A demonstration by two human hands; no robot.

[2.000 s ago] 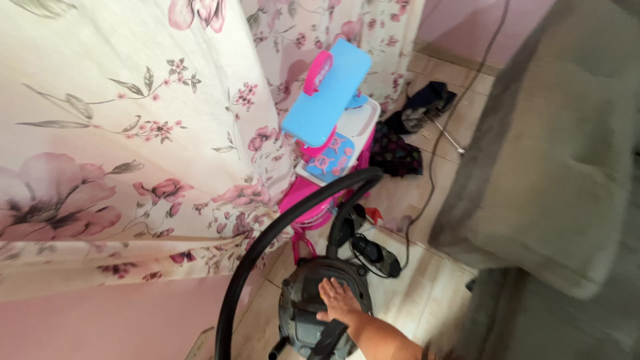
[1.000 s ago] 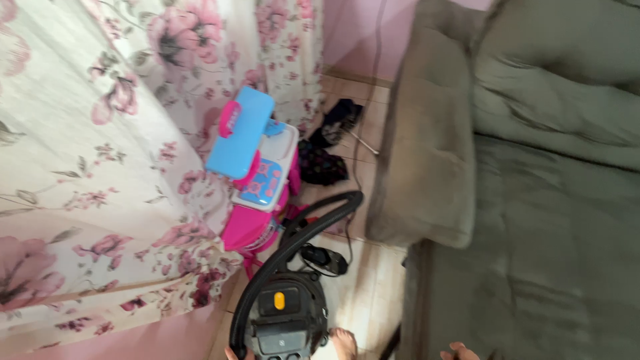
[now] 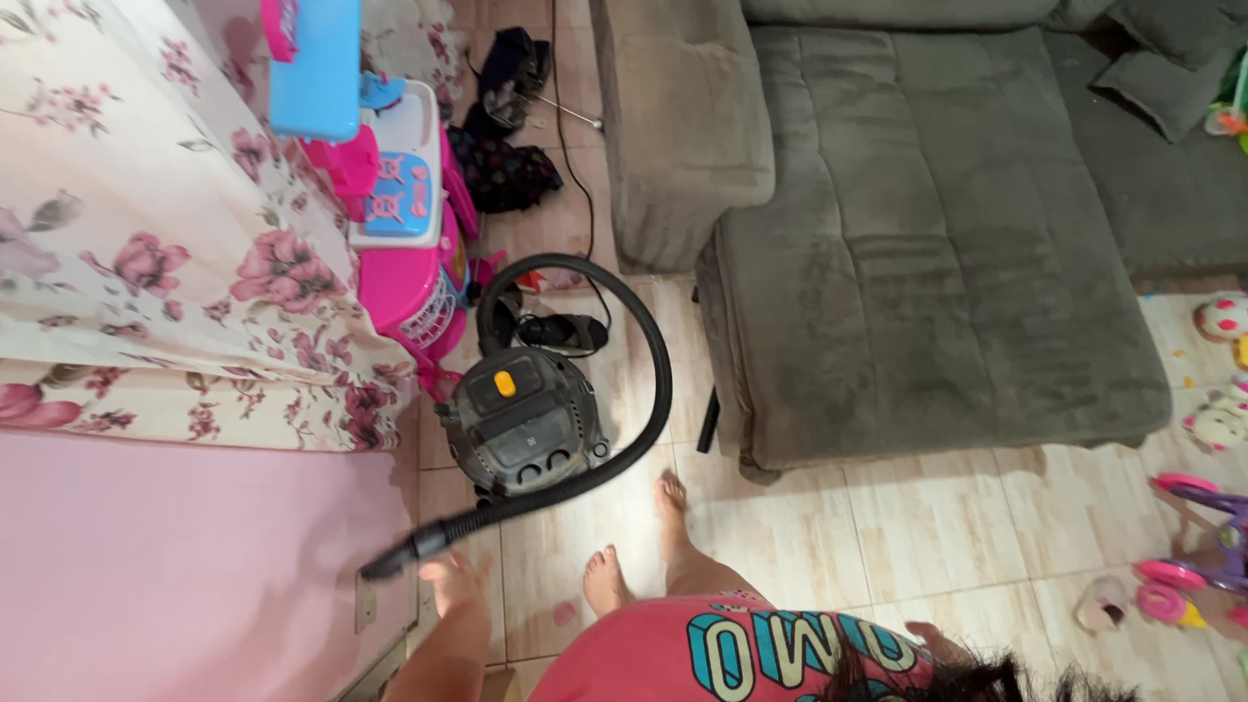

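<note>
A black canister vacuum cleaner (image 3: 526, 419) with a yellow button stands on the tiled floor, in front of my bare feet. Its black hose (image 3: 663, 370) arches around the right side and runs to the lower left, ending in a dark nozzle (image 3: 395, 559). My left hand (image 3: 454, 577) is at the hose end beside the nozzle; whether its fingers grip it cannot be made out. At the right side of my pink shirt, my right hand (image 3: 938, 643) is partly visible, nearest to the shirt, with nothing seen in it.
A grey sofa (image 3: 936, 253) fills the upper right. On the left are a floral curtain (image 3: 195, 244) and a pink and blue toy kitchen (image 3: 405, 283). Black sandals (image 3: 565, 331), a cable (image 3: 580, 185) and dark cloths (image 3: 507, 171) lie behind the vacuum. Several toys (image 3: 1224, 419) lie far right.
Two seconds ago a hand was over the vacuum's top; now the top is uncovered. The hose has swung from the vacuum's left to its right side. The view has shifted toward the sofa.
</note>
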